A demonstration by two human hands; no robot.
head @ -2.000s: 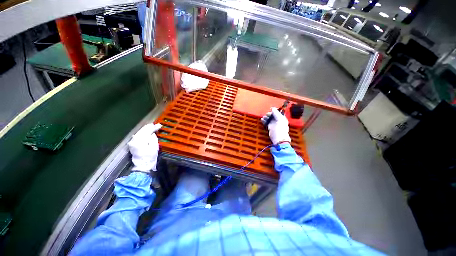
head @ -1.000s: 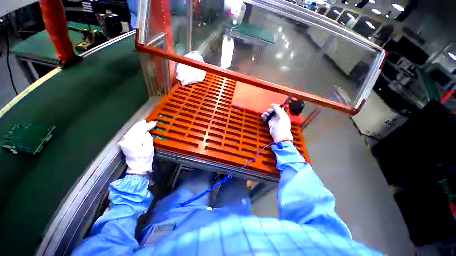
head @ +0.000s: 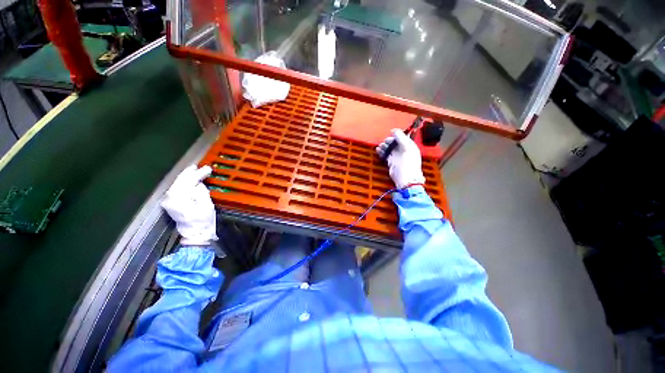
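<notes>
My right hand (head: 403,159), in a white glove, is closed around the dark handles of side cutters (head: 415,130) above the right part of the orange-red slotted tray (head: 288,197). The cutter jaws are hard to make out. A cord runs from the right wrist to my lap. My left hand (head: 191,205), also gloved in white, rests at the tray's left front edge with no object seen in it. Green pieces show through the slots beside its fingertips. A flat red plate (head: 364,122) lies at the back of the tray.
A green conveyor (head: 109,138) with a circuit board (head: 29,209) runs along the left. A clear shield (head: 379,58) with an orange-red lower edge stands over the tray's far part. A whitish crumpled bundle (head: 265,87) lies far left. A black object (head: 432,132) sits by the plate's right end.
The view has shifted, so the tray and shield appear higher and the board on the conveyor is further left. Both hands keep about the same places at the tray.
</notes>
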